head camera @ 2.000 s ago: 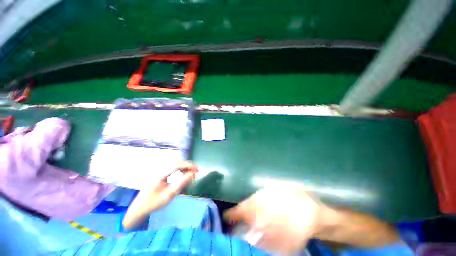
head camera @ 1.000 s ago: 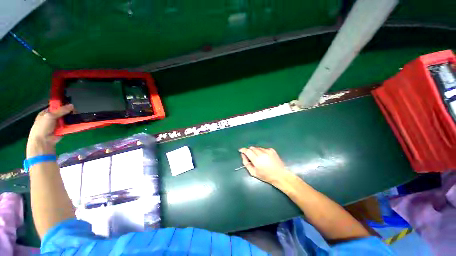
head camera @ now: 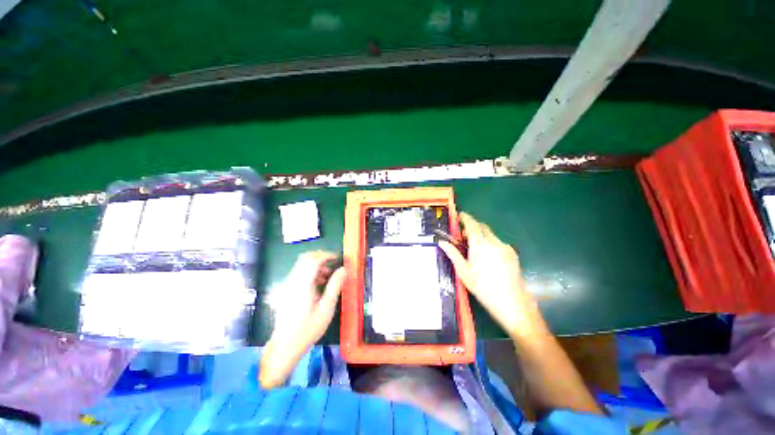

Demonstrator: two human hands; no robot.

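Observation:
A red-orange foam frame (head camera: 353, 314) lies upright on the bench in front of me. Inside it is an open black tablet (head camera: 367, 280) with a white battery (head camera: 406, 289) on its lower part and a silvery board area (head camera: 405, 223) at the top. My left hand (head camera: 310, 297) is at the frame's left side, thumb near its edge, fingers partly hidden. My right hand (head camera: 489, 263) is at the frame's upper right side and holds thin tweezers (head camera: 445, 236), with their tip over the board area.
A clear plastic tray (head camera: 252, 229) of white batteries lies left. A small white square (head camera: 299, 222) lies between tray and frame. A red stack of foam frames (head camera: 692, 221) stands right. A white post (head camera: 586, 85) rises behind. Pink sleeves show at both sides.
The framed tablet has come from the conveyor at upper left to the bench before me and is turned upright. My left hand has moved right with it. My right hand is now beside it.

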